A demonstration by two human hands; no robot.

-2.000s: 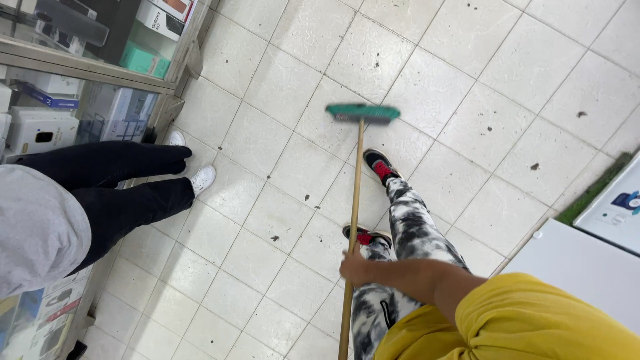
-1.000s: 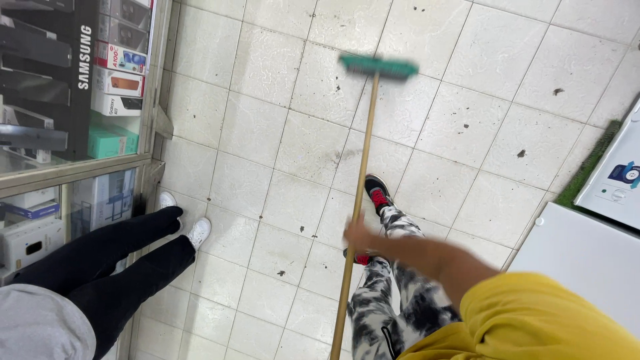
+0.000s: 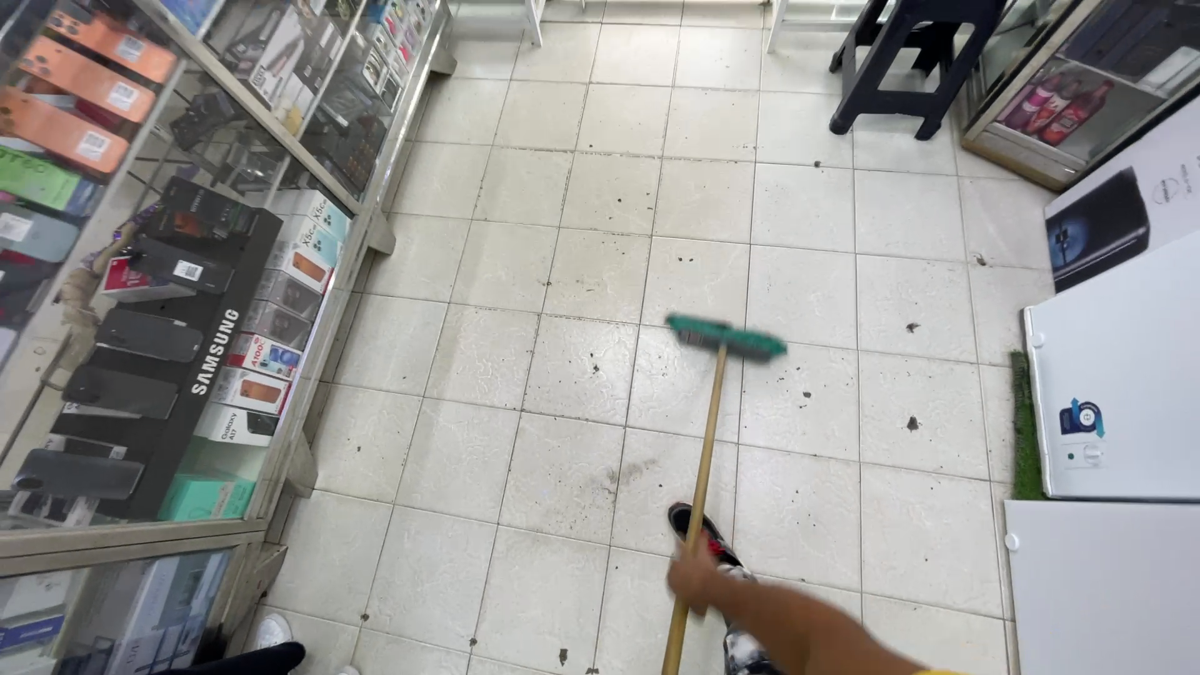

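My right hand (image 3: 692, 577) is closed around the wooden handle (image 3: 710, 427) of a push broom, low in the view. The handle runs up from the bottom edge to a green broom head (image 3: 727, 337), blurred, on the white tiled floor (image 3: 581, 366). Dark bits and a grey smudge mark the tiles. One of my shoes (image 3: 689, 520), black and red, shows partly behind the handle. The lower end of the handle and my left hand are out of view.
Glass display cases (image 3: 272, 534) with phones and boxes line the left. A person's white shoe (image 3: 273, 630) stands at lower left. A dark plastic stool (image 3: 895, 80) is at upper right, near a glass cabinet (image 3: 1008, 159); white appliances (image 3: 1125, 394) stand on the right beside green artificial turf (image 3: 1027, 431).
The view has tilted up to show more floor ahead. My right hand stays closed on the handle, and the broom head has moved along the floor. The other person has mostly left the view.
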